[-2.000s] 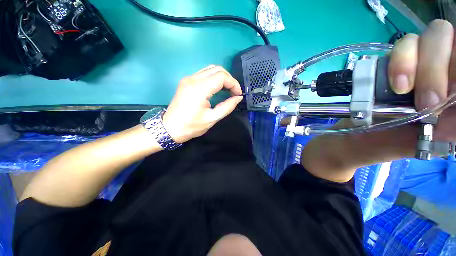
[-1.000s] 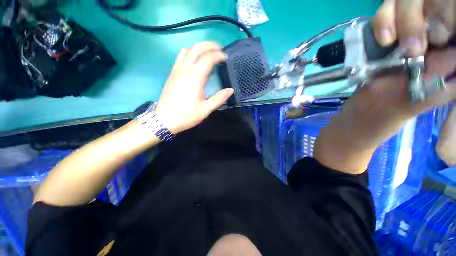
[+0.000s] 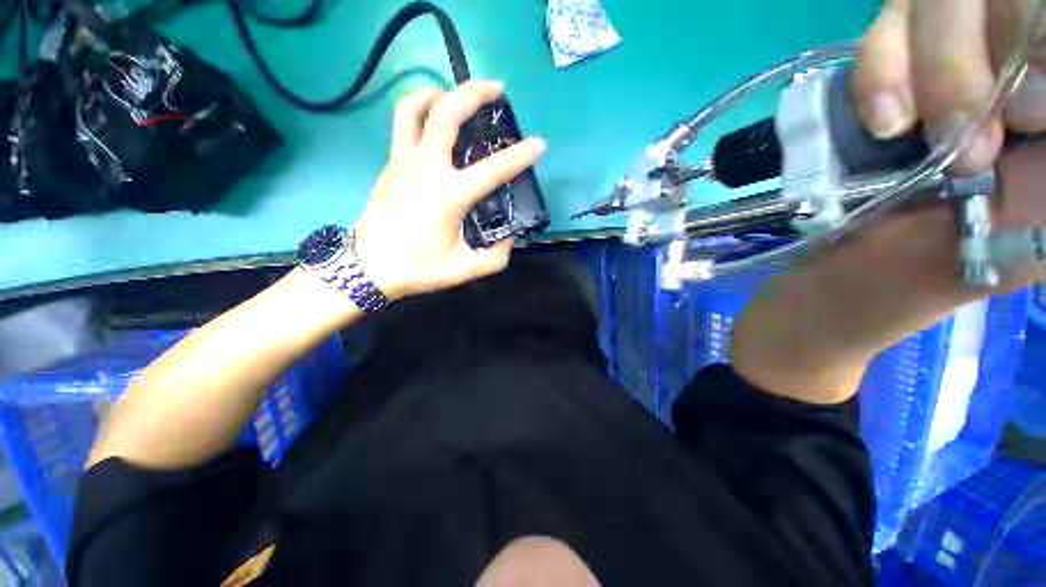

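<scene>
My left hand (image 3: 430, 195), with a watch on the wrist, grips a black housing (image 3: 505, 189) at the front edge of the green mat. Its open-looking side faces up and shows dark inner parts. A black power cord (image 3: 373, 89) leaves its far end and curves left. My right hand (image 3: 946, 80), partly cut off by the upper right edge, is closed around the automatic screwdriver (image 3: 751, 155). The thin tip points left, a short way right of the housing and not touching it.
Several waiting units (image 3: 126, 120) with exposed white and red wires lie heaped at the upper left. A silvery wrapped bundle (image 3: 579, 31) lies on the green mat (image 3: 677, 46). Blue crates (image 3: 929, 390) stand below the bench edge on both sides.
My left hand has turned the housing over from its grey vented face and grips it. The cord's bend has risen. The screwdriver tip has come away from the housing.
</scene>
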